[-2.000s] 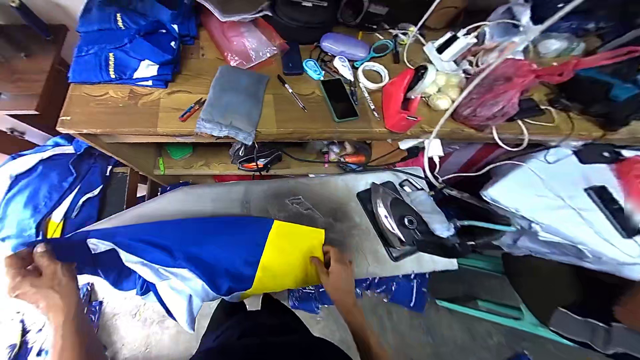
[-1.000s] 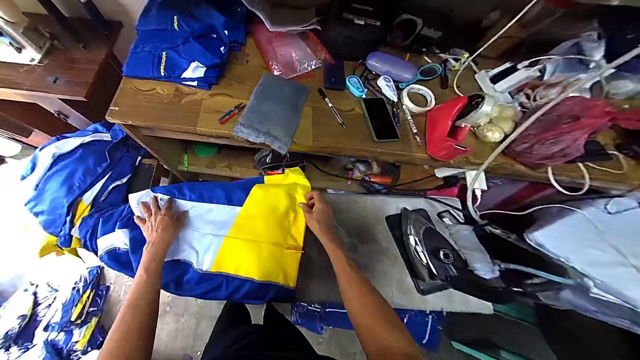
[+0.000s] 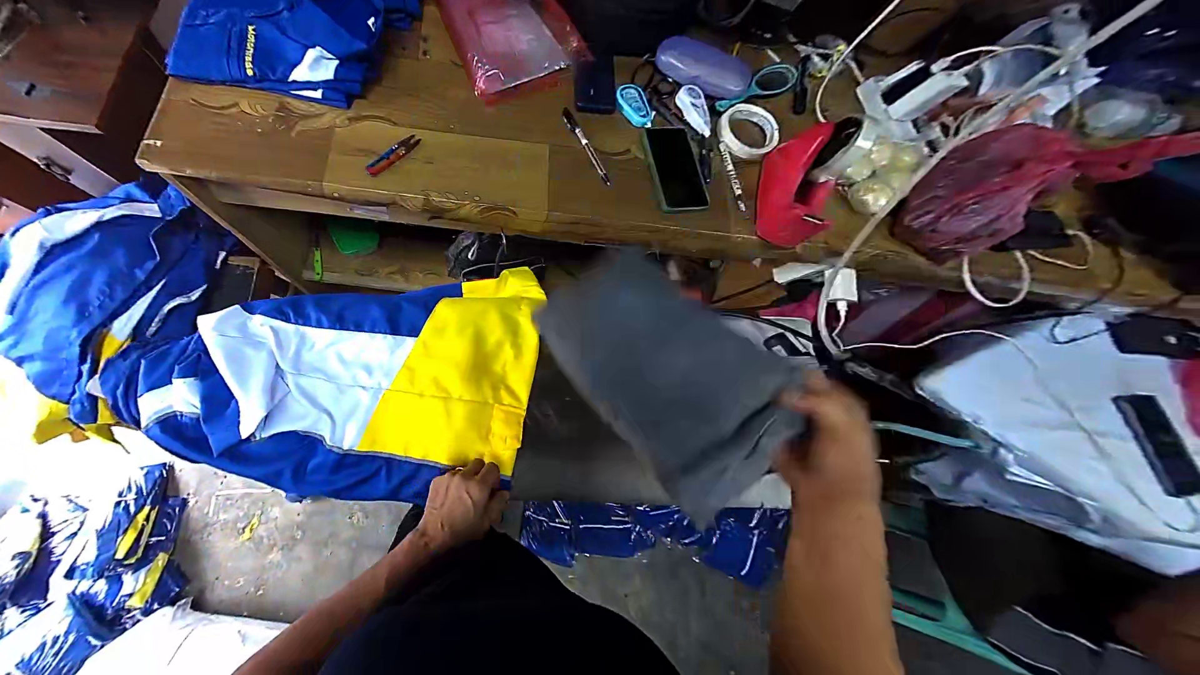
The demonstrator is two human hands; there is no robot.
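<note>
A blue, white and yellow garment (image 3: pixel 323 375) lies spread over the left part of the grey ironing board (image 3: pixel 581 459). My left hand (image 3: pixel 464 502) pinches the lower corner of its yellow end. In my right hand (image 3: pixel 830 427) is a grey cloth (image 3: pixel 656 375), blurred by motion, held by its right edge above the board. The cloth hides the board's right part, and the iron does not show.
Behind the board, a wooden table (image 3: pixel 441 169) holds folded blue garments (image 3: pixel 272 47), a phone (image 3: pixel 675 169), a tape roll (image 3: pixel 748 130), a pen (image 3: pixel 586 147) and a red tape dispenser (image 3: pixel 792 187). A white cable (image 3: pixel 881 211) hangs at right. Wrapped blue clothes (image 3: pixel 656 534) lie below the board.
The grey cloth, earlier on the table, is now in my right hand over the board. My left hand has moved from the white part to the yellow end's lower corner.
</note>
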